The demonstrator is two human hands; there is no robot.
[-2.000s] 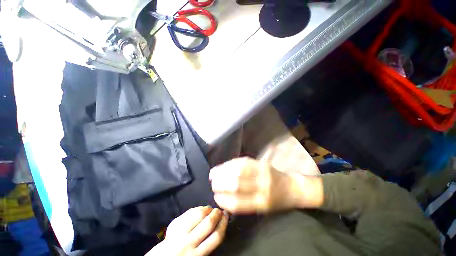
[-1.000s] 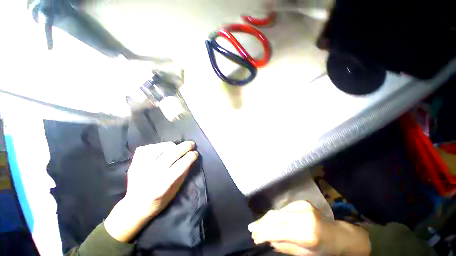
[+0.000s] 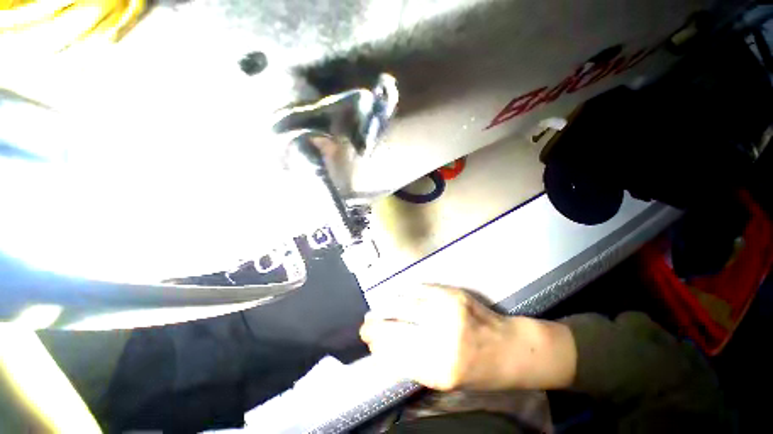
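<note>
The black garment piece (image 3: 203,356) lies on the white table under the sewing machine head, running from the lower left to the needle area (image 3: 360,242). The glare there is strong. My right hand (image 3: 432,335) is at the cloth's right edge, just in front of the needle area, with curled fingers closed on that edge; the fingertips are washed out. My left hand is not in view. The pocket part is not visible now, and the machine head hides part of the cloth.
The pale machine head (image 3: 475,110) with red lettering fills the upper view. Scissor loops, dark blue (image 3: 421,190) and red (image 3: 452,168), show behind it. A black round base (image 3: 583,193) stands right. A red basket (image 3: 720,314) is below the table's ruler-marked edge (image 3: 585,271).
The view has shifted closer to the machine head, which now covers much of the table. My right hand has moved up beside the needle area. My left hand, earlier on the cloth, has left the view.
</note>
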